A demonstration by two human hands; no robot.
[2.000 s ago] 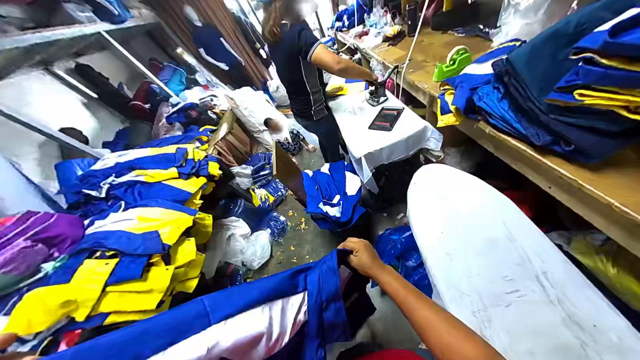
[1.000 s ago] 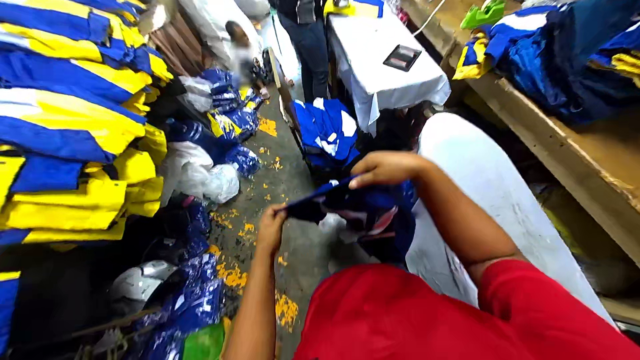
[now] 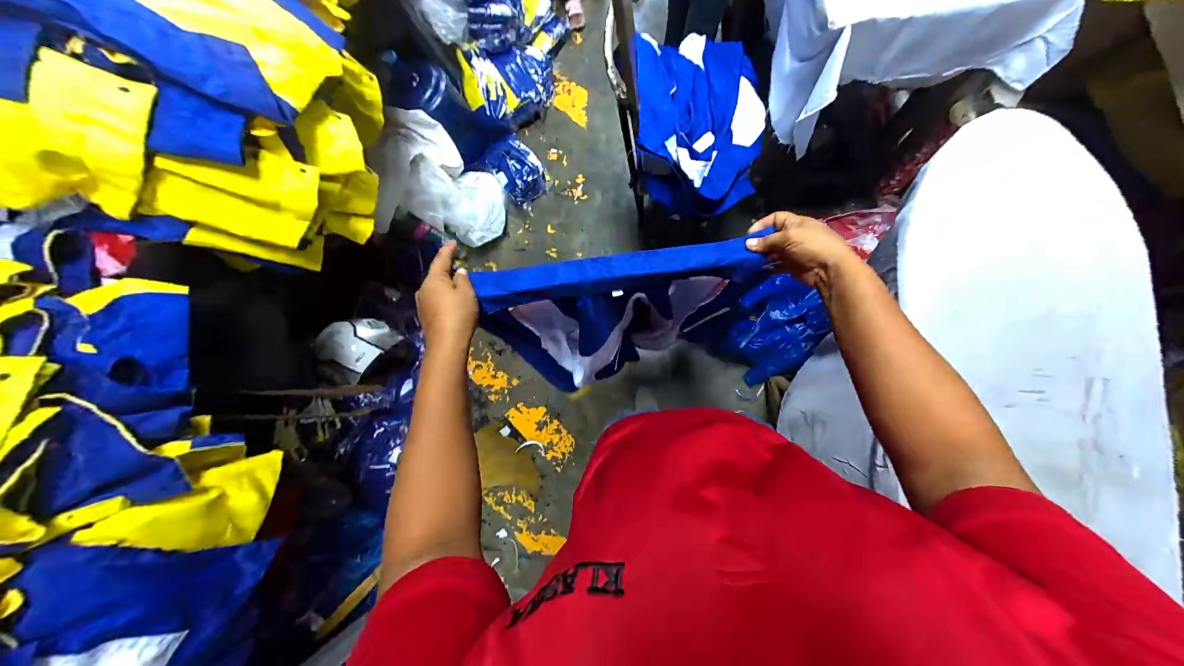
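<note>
A blue garment (image 3: 615, 270) with whitish lining is stretched by its straight top band between my two hands, its lower part hanging over the floor. My left hand (image 3: 447, 296) pinches the left end of the band, thumb uppermost. The right end is gripped by my right hand (image 3: 803, 245), near the rounded top of a white padded board (image 3: 1027, 305). Beyond the garment, a bundle of blue and white cloth (image 3: 698, 120) is heaped at the top middle.
Stacks of yellow and blue garments (image 3: 231, 185) fill the left side. A white helmet (image 3: 358, 349) lies low at left, near plastic-wrapped bundles (image 3: 509, 74). A white-draped table (image 3: 906, 42) stands at the top right. The grey floor (image 3: 592, 222) has yellow patches.
My hands have moved apart, and the garment, bunched between them one second ago, is now spread along its band. The view has turned further downward since two seconds ago.
</note>
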